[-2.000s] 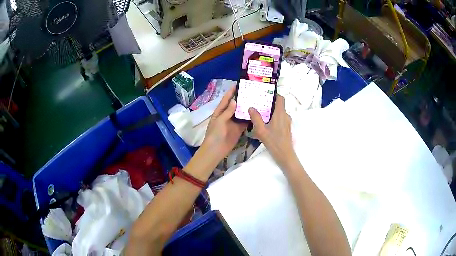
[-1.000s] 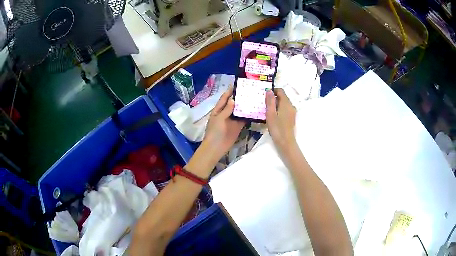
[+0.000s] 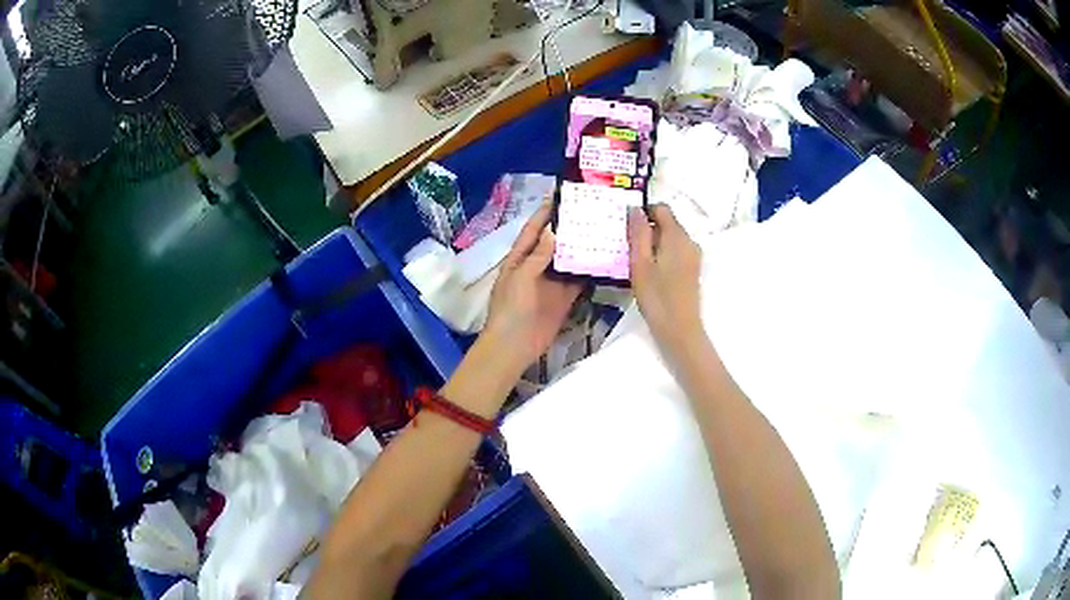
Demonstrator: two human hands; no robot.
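Observation:
A black smartphone (image 3: pixel 602 193) is held upright over the blue bin, its screen lit pink and white with a keyboard on the lower half. My left hand (image 3: pixel 530 287) grips its lower left side and lower edge. My right hand (image 3: pixel 666 264) is at its lower right side, with the thumb at the screen's right edge. The fingers behind the phone are hidden. White fabric (image 3: pixel 798 352) lies on the table under my right forearm.
A blue bin (image 3: pixel 252 307) at left holds white cloth (image 3: pixel 282 481) and red cloth (image 3: pixel 352 393). Behind are a small green-white box (image 3: pixel 437 202), a tied white bundle (image 3: pixel 718 129), a fan (image 3: pixel 139 63) and a sewing machine (image 3: pixel 437 33). A yellowish ticket (image 3: pixel 946 525) lies at right.
My right thumb has moved from the lower middle of the screen to its right edge. Both hands still hold the phone. The view has shifted slightly.

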